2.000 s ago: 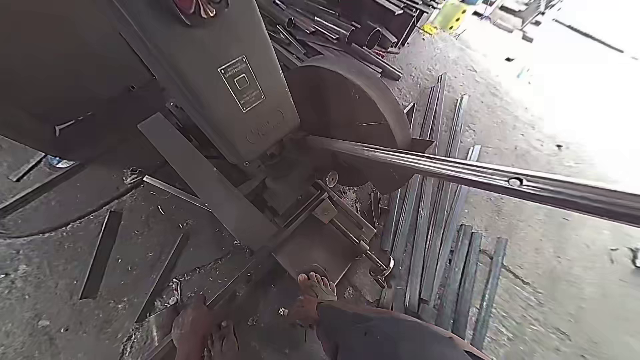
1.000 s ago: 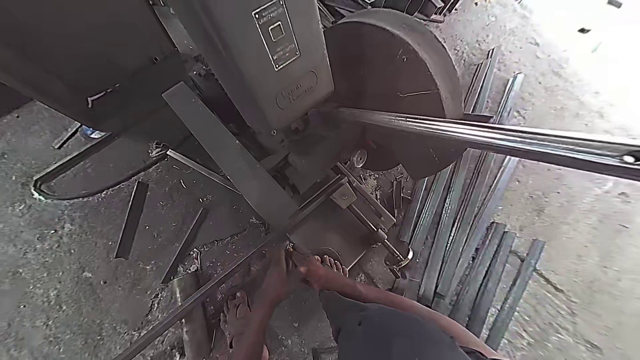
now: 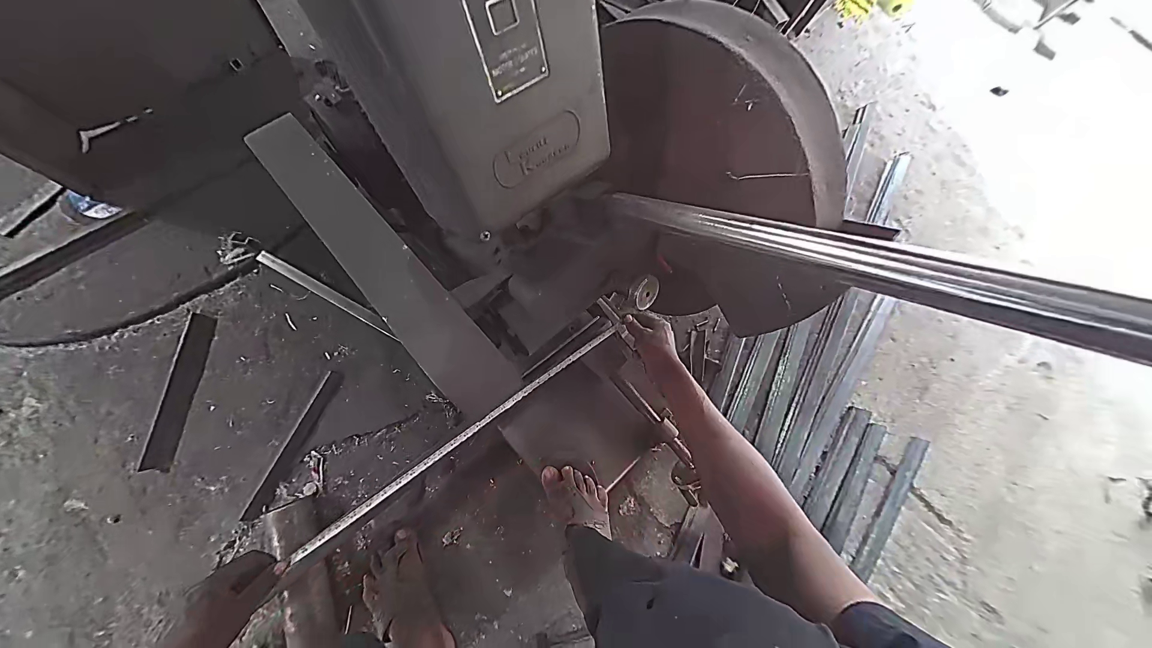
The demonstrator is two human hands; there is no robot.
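Observation:
A long, thin, pale strip with marks, like a steel measuring tape (image 3: 450, 447), runs diagonally below a grey cutting machine (image 3: 504, 117). My left hand (image 3: 229, 594) grips its lower end at the bottom left, above a metal tube (image 3: 301, 567). My right hand (image 3: 650, 340) is at its upper end, with the fingers closed by a small metal clamp part (image 3: 612, 310) and a round knob (image 3: 644, 292); the fingertips are partly hidden. The machine has a big round guard (image 3: 720, 135). A long ribbed metal bar (image 3: 900, 270) reaches from it to the right edge.
Cut metal lengths (image 3: 810, 405) lie on the floor at the right, and loose flat pieces (image 3: 180, 391) at the left. A wide flat bar (image 3: 378, 270) slants beside the machine. My bare feet (image 3: 576, 495) are close to the machine's base plate (image 3: 576, 423).
Both hands were close together below the machine one second ago. My right hand has moved up to the clamp, my left down to the lower left, with the strip stretched between them.

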